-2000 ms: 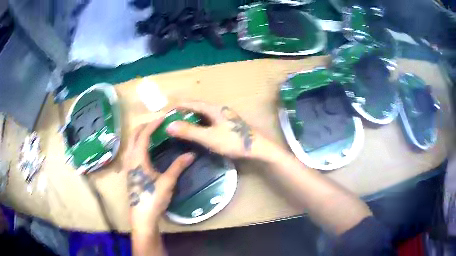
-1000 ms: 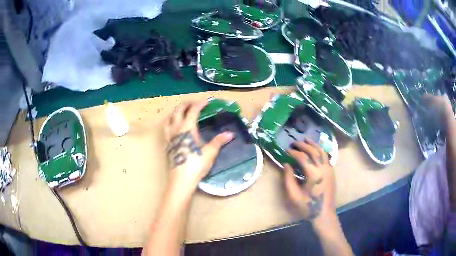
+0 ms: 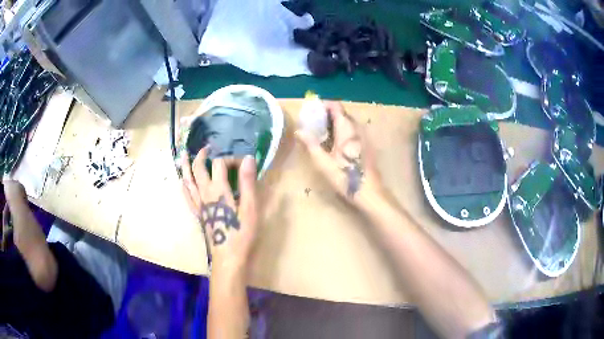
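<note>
A green housing (image 3: 271,126) with a white rim and dark inset lies on the board at centre left. My left hand (image 3: 222,205) is on its near end, fingers bent over the edge, gripping it. My right hand (image 3: 341,149) is closed around a white glue bottle (image 3: 312,118), to the right of that housing. The bottle's yellowish tip points away from me. The bottle's lower part is hidden by my fingers.
Other green housings (image 3: 463,215) lie at the right and back right. Black moulded parts (image 3: 354,46) and white sheeting (image 3: 255,36) lie behind the board (image 3: 311,251). A grey metal box (image 3: 109,49), small scattered pieces (image 3: 108,159) and a person's arm (image 3: 30,232) are at left.
The view has swung left. My left hand has left the middle housing for the left one. My right hand has let go of its housing and taken hold of the glue bottle.
</note>
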